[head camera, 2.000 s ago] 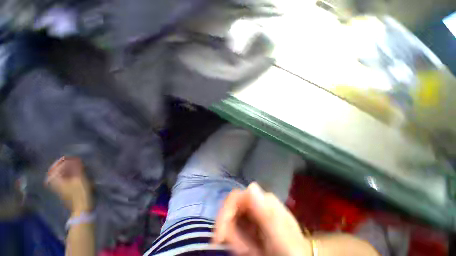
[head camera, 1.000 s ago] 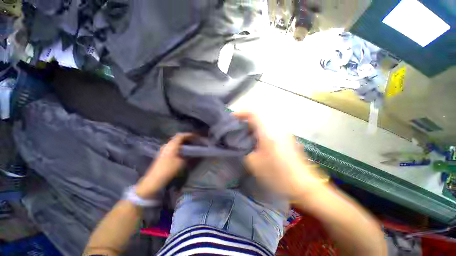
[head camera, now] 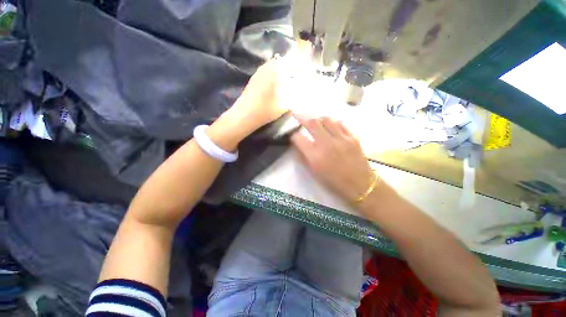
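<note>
The dark grey garment is heaped left of the needle area, and part of it runs under both hands to the table edge. My left hand lies on the cloth beside the brightly lit needle area; glare washes out its fingers. My right hand lies on the cloth edge at the front, fingers pointing to the needle area. Whether either hand grips the cloth cannot be told. The sewing machine head stands above, its foot and needle lost in glare.
Small pale grey-blue cut pieces lie right of the needle, beside a yellow label. A white tape strip hangs below them. Snips lie at far right. The green table edge crosses above my lap. More grey cloth lies lower left.
Both hands have moved up from my lap to the lit needle area, bringing the gathered grey cloth onto the table. The cloth now lies flatter under them.
</note>
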